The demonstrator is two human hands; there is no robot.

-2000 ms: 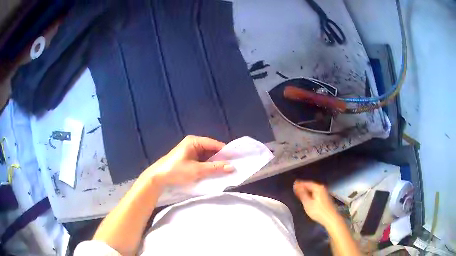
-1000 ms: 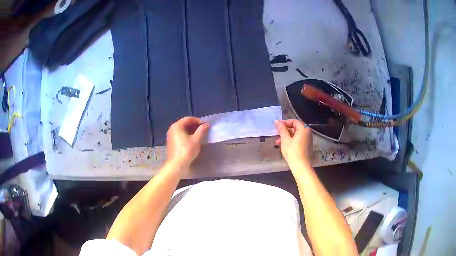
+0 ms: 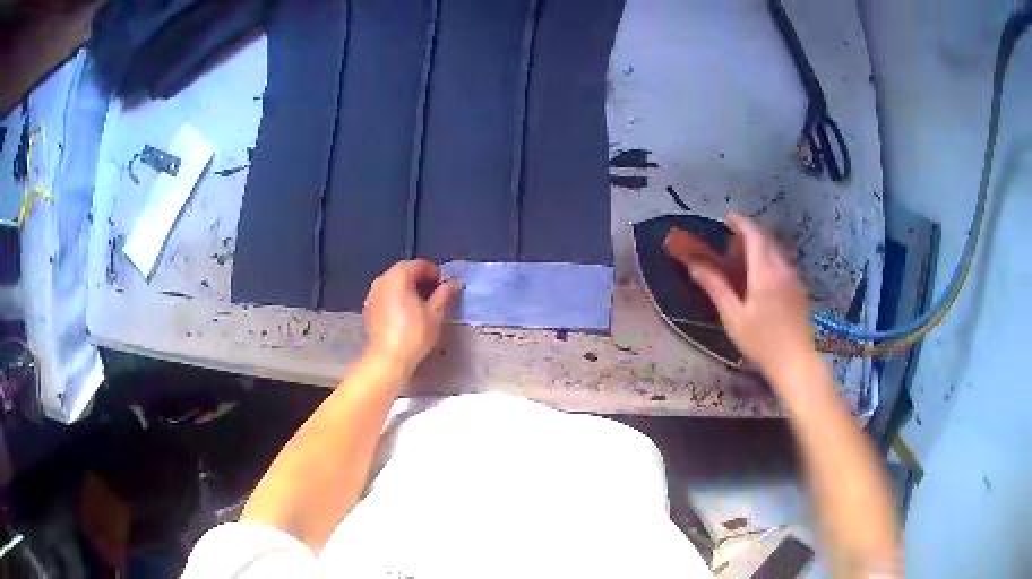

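Observation:
The dark grey-blue garment panel [image 3: 373, 147] lies flat with long parallel seam ridges. A pale blue-lilac interfacing strip [image 3: 532, 295] lies along its near edge, at the right corner. My left hand [image 3: 404, 311] pinches the strip's left end between thumb and fingers. My right hand [image 3: 756, 283] is at the steam iron [image 3: 668, 255], with thumb and fingers around its orange-red handle. The hand is slightly blurred and hides much of the handle. The iron lies on the table, right of the panel.
Black shears [image 3: 823, 130] lie at the table's right. A small metal plate [image 3: 161, 160] rests on white pieces [image 3: 170, 209] at left. Bunched dark cloth [image 3: 170, 45] lies at the far left. A blue and yellow-brown hose [image 3: 956, 288] runs from the iron at right.
The strip, earlier held by both hands, now lies flat on the panel's edge. My right hand has let go of its right end and moved right onto the iron's handle.

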